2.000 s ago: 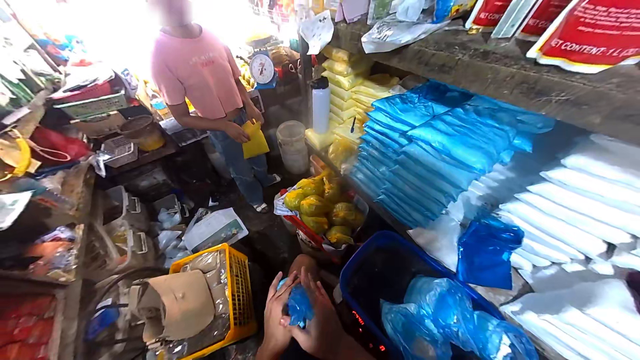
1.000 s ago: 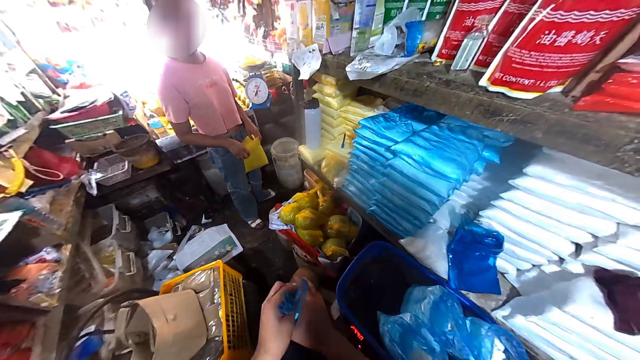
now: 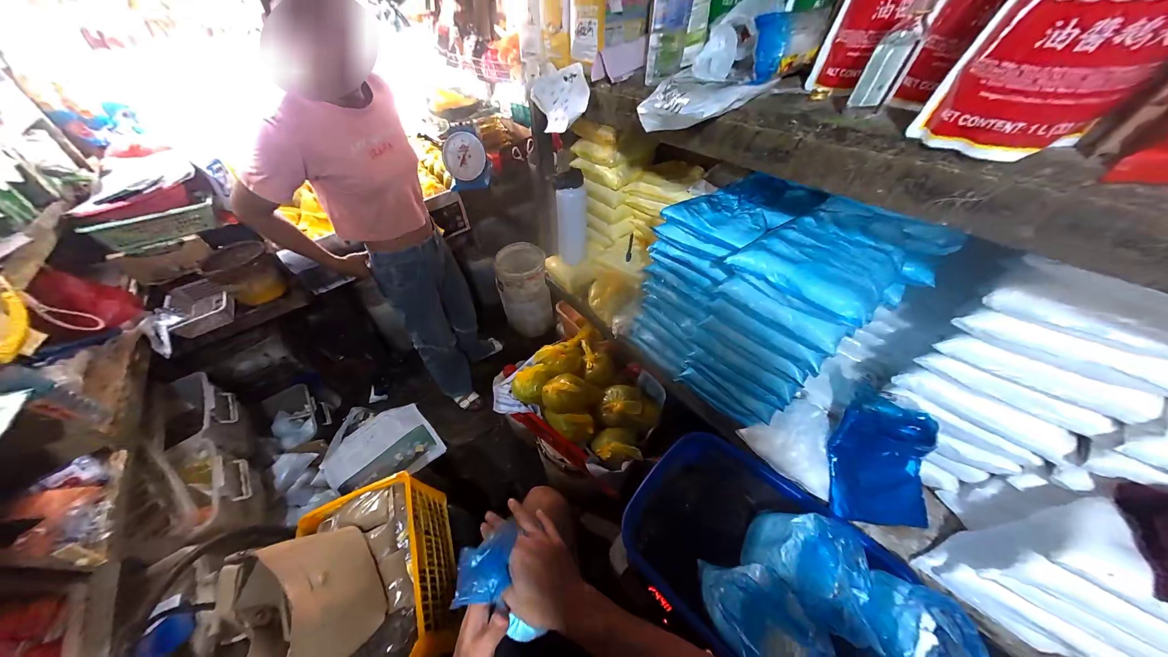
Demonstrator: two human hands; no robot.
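At the bottom centre my right hand (image 3: 546,570) is closed on a blue plastic bag (image 3: 484,568), its fingertips pointing up. Just below, my left hand (image 3: 482,630) touches the bag's lower end, partly cut off by the frame edge; its fingers are mostly hidden. To the right, a dark blue plastic tub (image 3: 680,497) holds several filled blue bags (image 3: 808,557). Flat blue bag packs (image 3: 776,283) lie stacked beyond it, and one darker blue bag (image 3: 881,456) hangs over the ledge beside white packs (image 3: 1022,365).
A yellow crate (image 3: 424,547) with brown packs and a beige bag (image 3: 319,584) stands left. Ahead are yellow-green bagged bundles (image 3: 570,392), a white bucket (image 3: 523,287) and a person in a pink shirt (image 3: 356,164). A shelf (image 3: 912,155) with red pouches overhangs the right side.
The blue bag now shows larger and more spread out at my hands. The other person no longer shows the yellow item held earlier, and one arm is now bent with the hand near the hip.
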